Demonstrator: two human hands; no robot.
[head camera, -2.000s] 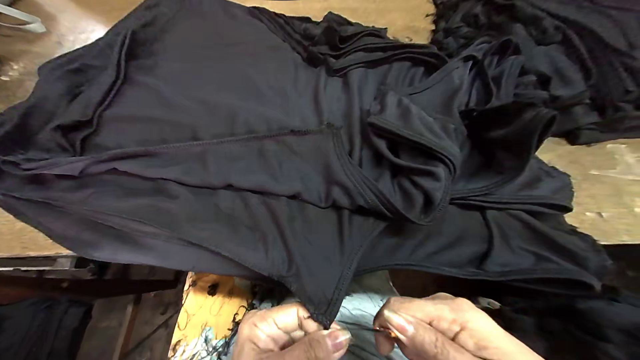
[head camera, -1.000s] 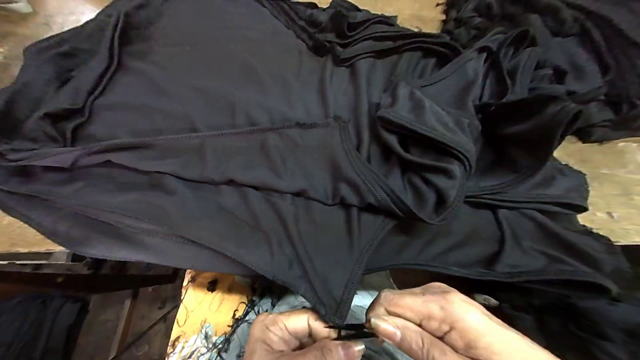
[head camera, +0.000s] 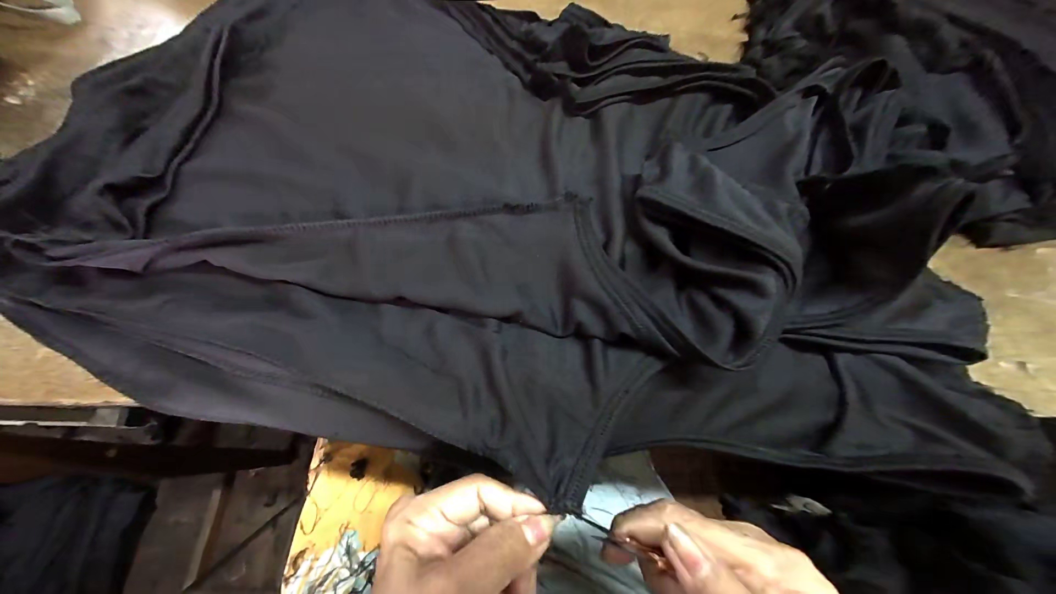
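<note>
Black garments (head camera: 396, 165) with stitched seams and bound curved edges lie spread over the wooden table. One corner of the top garment (head camera: 569, 478) hangs over the near edge, and my left hand (head camera: 462, 536) pinches its tip between thumb and fingers. Close by on the right, my right hand (head camera: 701, 553) grips a small, thin metal tool (head camera: 631, 546), its dark point directed at that corner. The fingers hide most of the tool, so its exact kind cannot be told.
More black fabric (head camera: 899, 82) is heaped at the back right of the wooden table (head camera: 49, 371). Below the near edge are a yellow surface (head camera: 355, 487) strewn with thread scraps, dark cloth (head camera: 74, 528) at the left and black material (head camera: 866, 536) at the right.
The right hand was at the left hand's fingertips one second ago and is now a little apart from them, to the right. The left hand stays at the garment's corner.
</note>
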